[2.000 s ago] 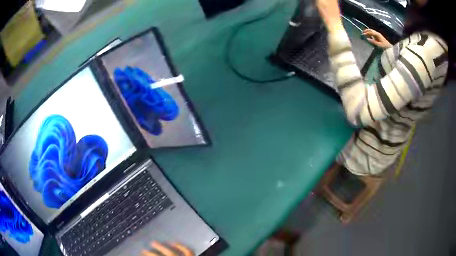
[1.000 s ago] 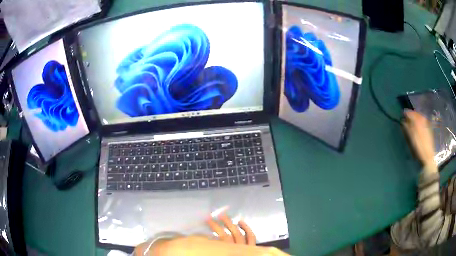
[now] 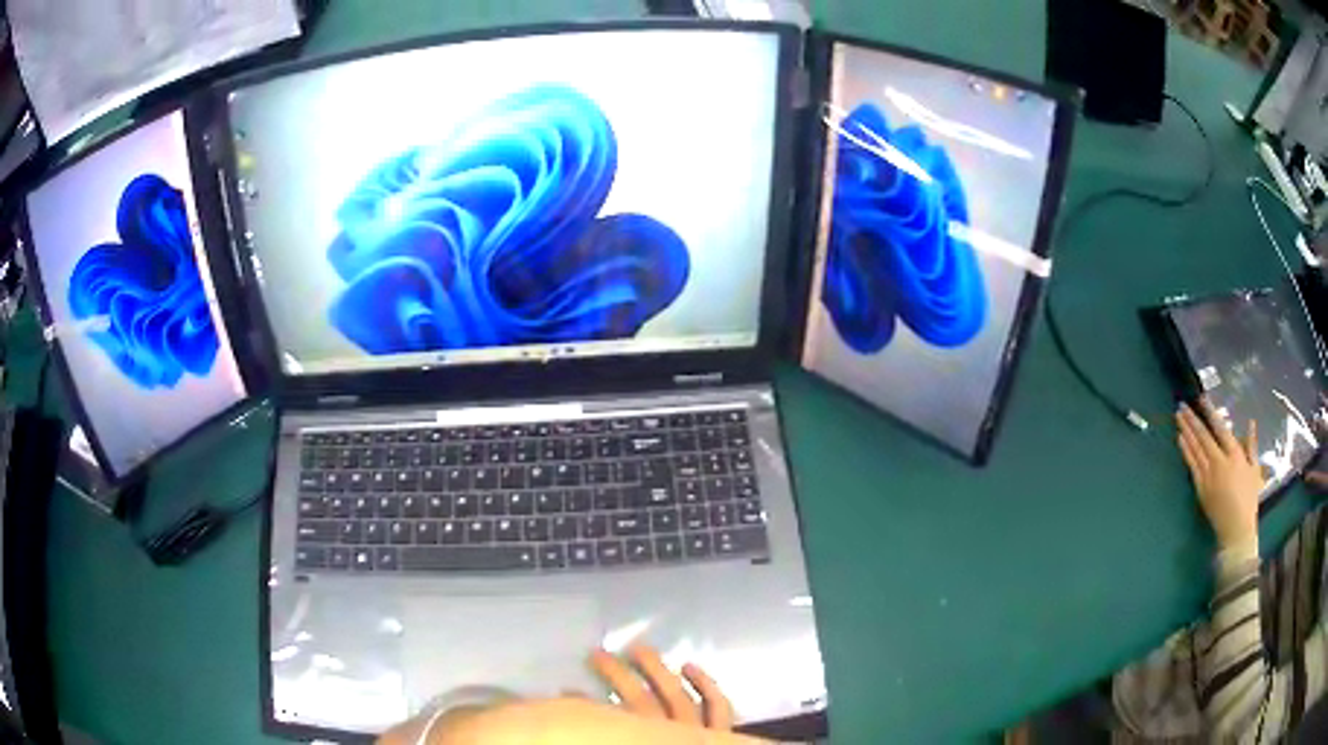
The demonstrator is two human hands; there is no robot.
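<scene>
A triple-screen laptop (image 3: 539,502) stands open before me, its three screens lit with a blue flower-like picture. Clear shiny film covers the palm rest and right side screen (image 3: 932,248). The fingers of my right hand (image 3: 663,687) rest spread on the palm rest, right of the touchpad, with nothing seen in them. A bare wrist and forearm with a thin cord, seemingly my left hand's (image 3: 568,720), cross in front along the bottom edge. They hide the rest of the right hand. My left fingers cannot be made out.
Another person's hand (image 3: 1223,473) lies on a dark film-covered device (image 3: 1253,364) at the right. A black cable (image 3: 1060,313) curves over the green bench (image 3: 961,582). A black box (image 3: 1107,58) stands at the back right. White sheets (image 3: 146,51) lie at the back left, a black plug (image 3: 182,536) at the left.
The view has swung from the right round to the laptop, then shifted slightly. The other person's device now lies folded flatter, with the cable end loose beside it. My fingers stay on the palm rest.
</scene>
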